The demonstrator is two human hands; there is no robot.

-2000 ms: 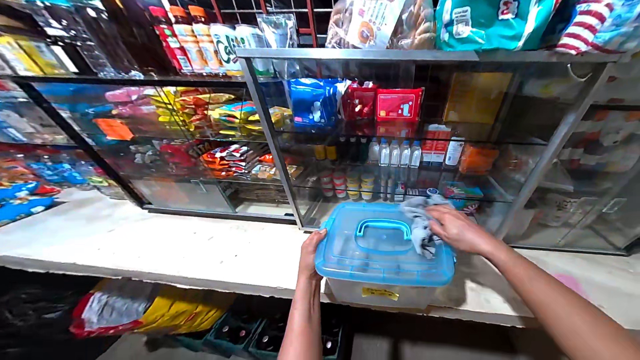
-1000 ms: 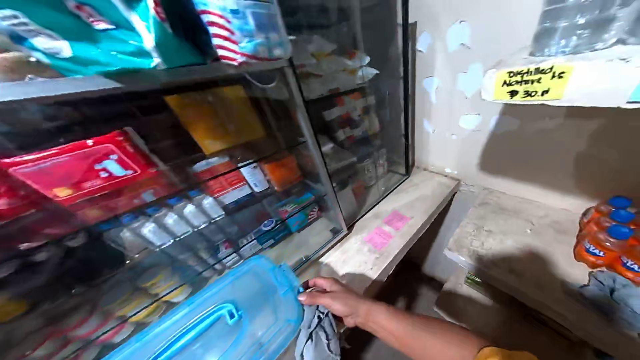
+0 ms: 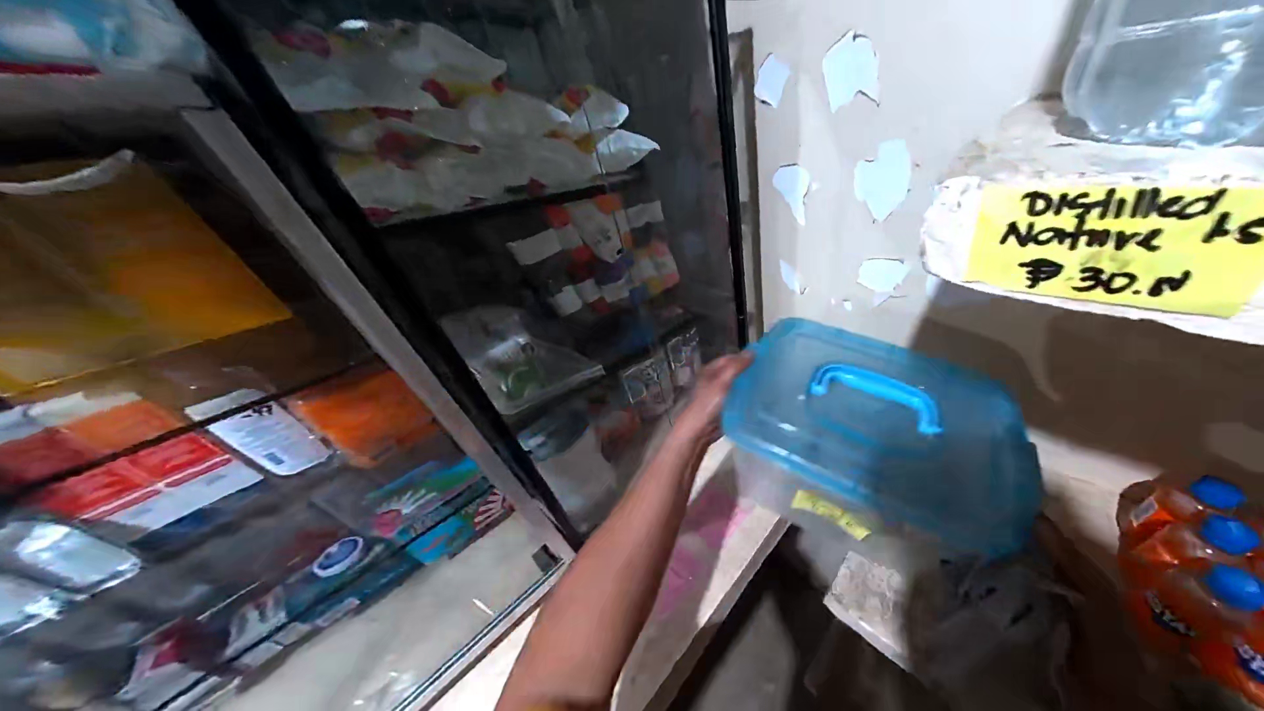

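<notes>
A clear plastic storage box with a translucent blue lid point(image 3: 879, 434) and a blue carrying handle is held up over the right end of the counter, near the wall corner. My left hand point(image 3: 719, 390) grips its left edge. At the box's right side my right hand point(image 3: 1062, 563) is in dark shadow and mostly hidden, with a grey cloth point(image 3: 987, 612) hanging below the lid there. A small yellow label point(image 3: 829, 514) bearing writing is stuck on the front of the box.
Glass display cases point(image 3: 375, 326) with packaged goods line the left. Below them runs the counter ledge point(image 3: 691, 583) with pink marks. Orange drink bottles with blue caps point(image 3: 1190, 583) stand at right, under a shelf edge bearing a yellow price sign point(image 3: 1116, 247). Peeling paint marks the wall.
The box has moved off the counter in front of the glass case to the corner at the right. My left hand, out of view one second ago, is on its left edge. The view has swung right.
</notes>
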